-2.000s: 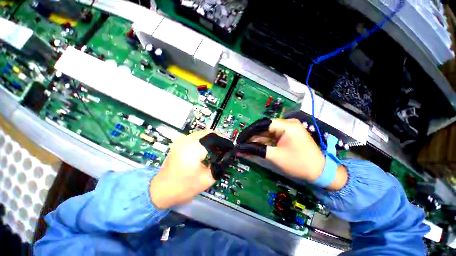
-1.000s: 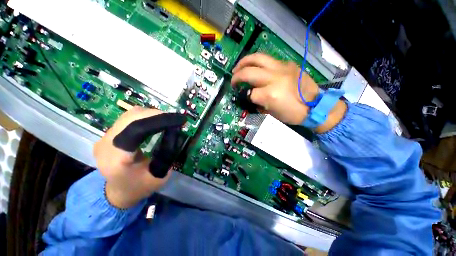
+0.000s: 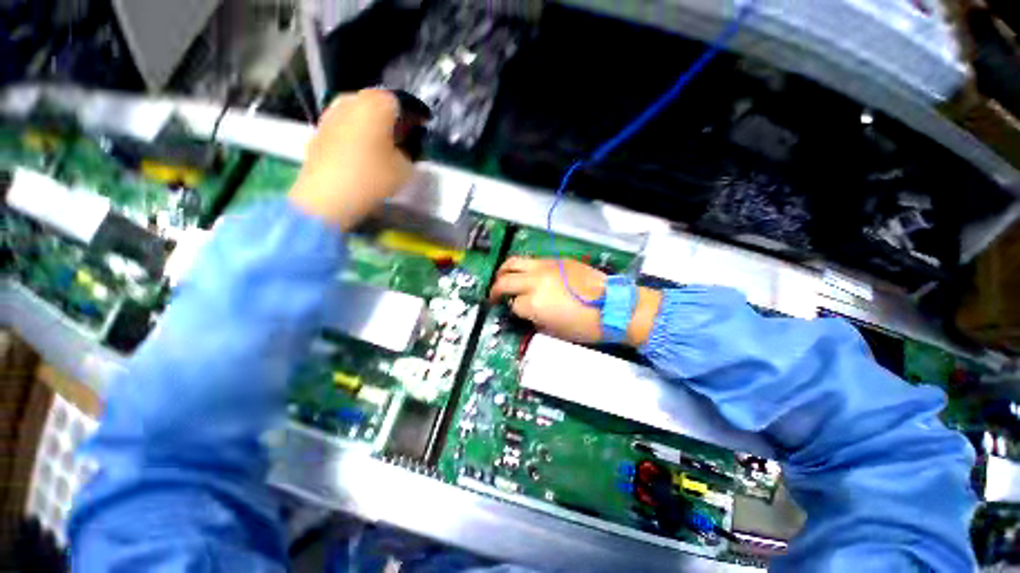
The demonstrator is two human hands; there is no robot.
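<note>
Green circuit boards crowded with parts lie side by side; the board point(image 3: 559, 448) under my right hand has a long white-silver heat sink point(image 3: 626, 386) across it. My right hand point(image 3: 548, 297) is low over this board's upper left part, fingers curled down; what is under the fingertips is hidden. My left hand point(image 3: 352, 157), blurred, is raised beyond the neighbouring board, at the front edge of the bin area. Black coverings show at its fingertips, and I cannot tell if it holds anything.
A black bin of loose silver pieces point(image 3: 453, 78) is behind my left hand. A thin blue cord point(image 3: 649, 112) runs down to the light blue wrist strap point(image 3: 619, 309). Metal rail point(image 3: 369, 481) runs along the near side. A white foam tray point(image 3: 62, 459) is at lower left.
My left hand has left the near side of the boards and reached up and away towards the bins. My right hand stays over the same board. The view has shifted and shows more of the bins.
</note>
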